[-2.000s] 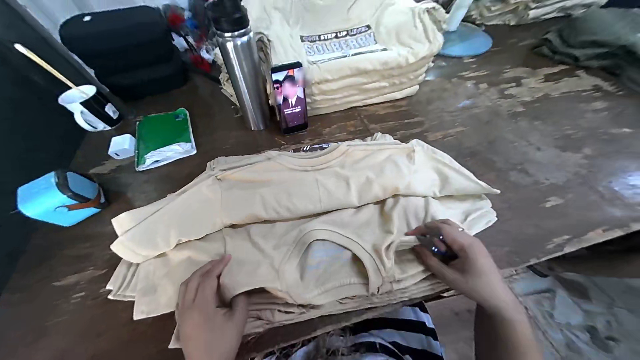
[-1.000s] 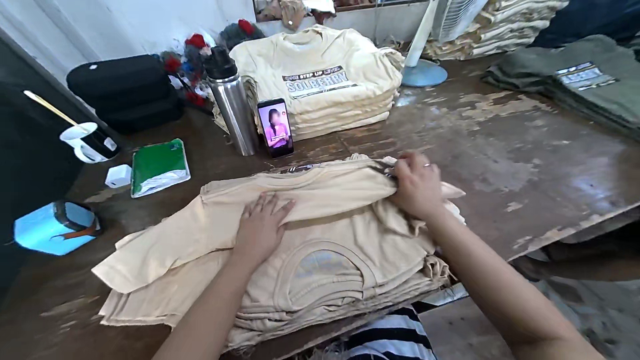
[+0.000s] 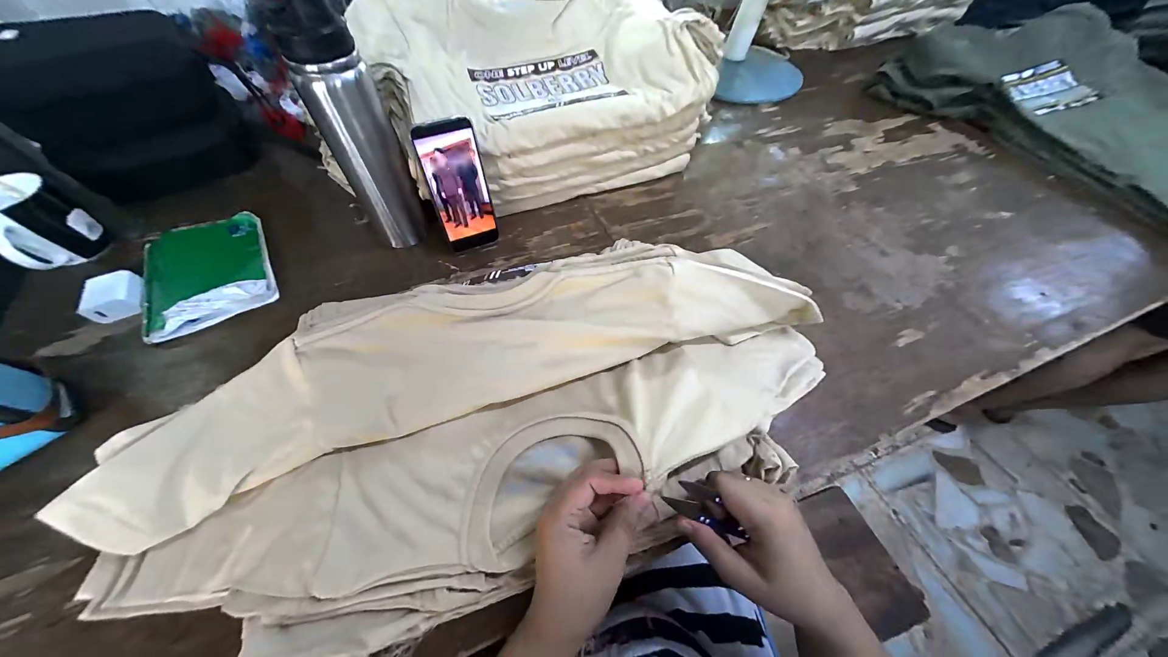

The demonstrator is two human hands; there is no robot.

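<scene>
A stack of cream T-shirts (image 3: 383, 411) lies across the near part of the table, the top ones partly folded back with a ribbed neckline facing me. My left hand (image 3: 589, 538) pinches the fabric at the right side of that neckline between thumb and fingers. Just right of it, my right hand (image 3: 766, 547) holds small dark thread snips (image 3: 703, 511), whose blades point left toward the pinched spot and look parted. The lower edges of the stack are partly hidden behind my hands.
Behind the stack, a smartphone (image 3: 456, 182) leans near a steel bottle (image 3: 360, 146) and more folded cream shirts (image 3: 584, 119). A green packet (image 3: 205, 274), a white adapter (image 3: 111, 297) and a mug (image 3: 41, 224) stand left. Dark green garments (image 3: 1049, 109) lie far right, beyond the wooden tabletop (image 3: 894, 255).
Both hands have come down from the folded upper shirt to the neckline's right side. One second ago my left hand lay flat on the cloth; now it pinches fabric.
</scene>
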